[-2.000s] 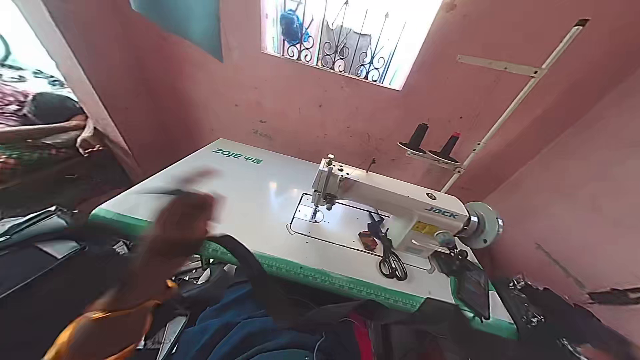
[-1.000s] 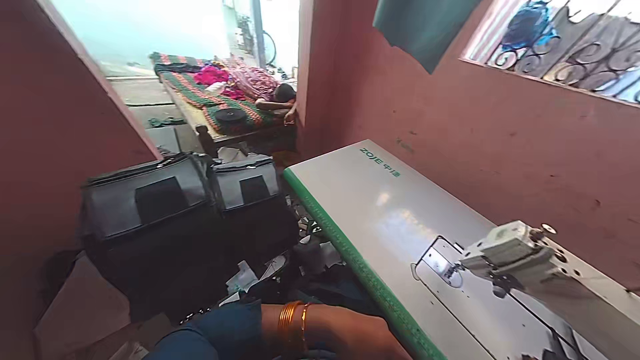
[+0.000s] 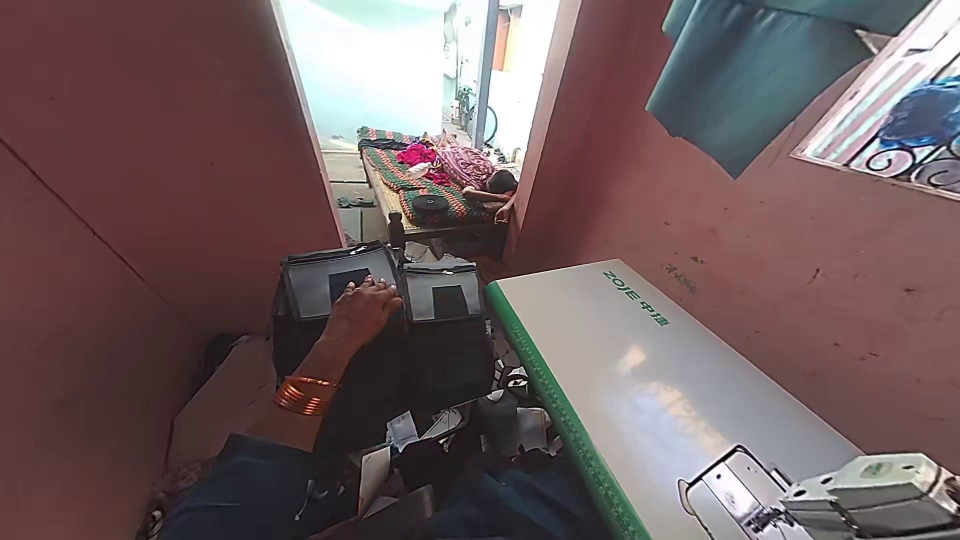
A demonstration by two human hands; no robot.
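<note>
My left hand (image 3: 364, 306) reaches out from the lower left, palm down, and lies on the upper face of a black and grey fabric bag (image 3: 304, 289). Its fingers are slightly spread over the dark patch there; no grip on the fabric shows. Orange-gold bangles circle the wrist. A second, narrower bag or stack of pieces (image 3: 461, 300), also black and grey with a zipper along its top, stands beside the first. My right hand is out of view. At the lower right, the head of a sewing machine (image 3: 874, 487) shows on its white table (image 3: 600, 322).
The table's green edge (image 3: 559, 405) runs close to the bags. Scraps and papers (image 3: 442, 424) lie below them. Through the doorway, a person (image 3: 487, 187) lies on a cot (image 3: 386, 199) beside a black roll (image 3: 430, 208). Green cloth (image 3: 739, 90) hangs near the window.
The view has swung left from the sewing machine toward the doorway. My left hand, low by the table's edge a second ago, is now on the larger bag.
</note>
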